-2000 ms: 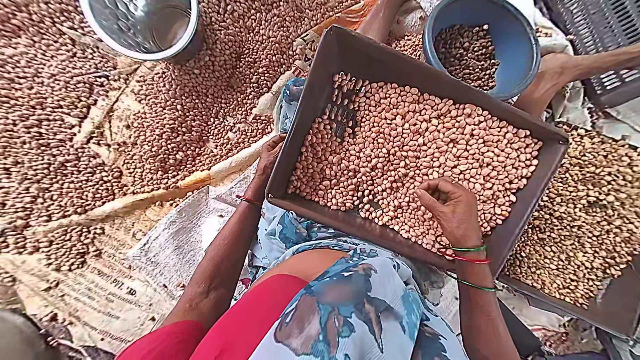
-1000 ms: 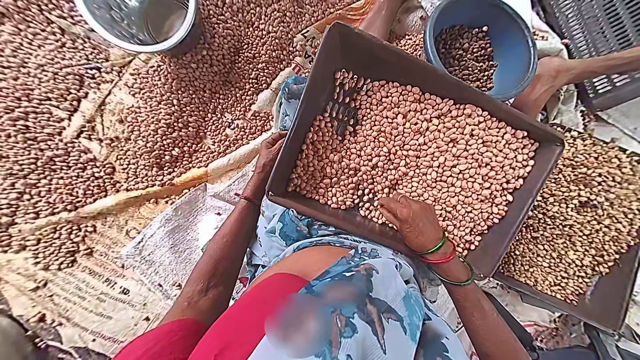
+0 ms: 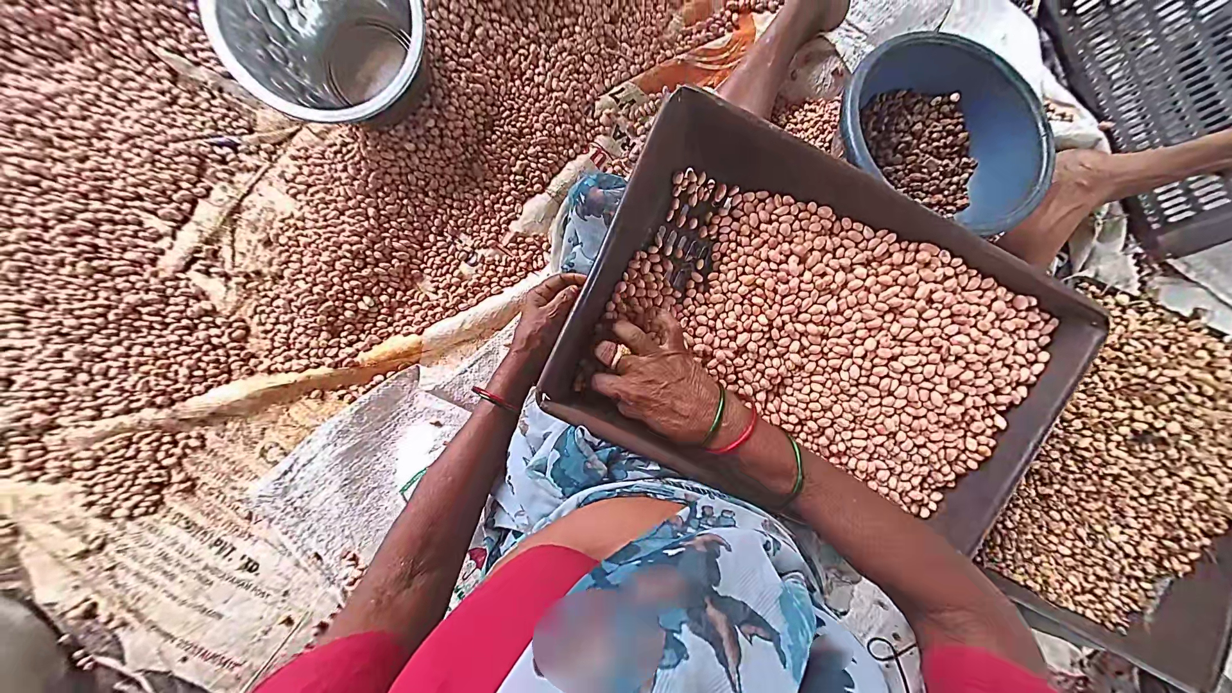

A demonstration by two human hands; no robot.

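A dark rectangular tray [image 3: 828, 173] rests tilted across my lap, its floor mostly covered by reddish-brown nuts or seeds [image 3: 847, 308]. My left hand [image 3: 547, 313] grips the tray's left wall, its fingertips partly hidden by the rim. Inside the tray, near the lower left corner, my right hand [image 3: 659, 380] lies among the seeds with its fingers spread and bent; whether any seeds are between them cannot be told. Near the upper left of the tray the seeds are sparse and the dark floor shows through.
A metal bucket [image 3: 409, 77] stands on seeds [image 3: 385, 250] spread over sacking at upper left. Beyond the tray is a blue tub [image 3: 1011, 144] of darker seeds, beside bare feet and a black plastic crate [image 3: 1155, 96]. Another tray [image 3: 1184, 626] of yellowish seeds lies at lower right.
My right hand has moved left across the tray, from its lower middle to the lower left corner. My left hand stays at the tray's left wall.
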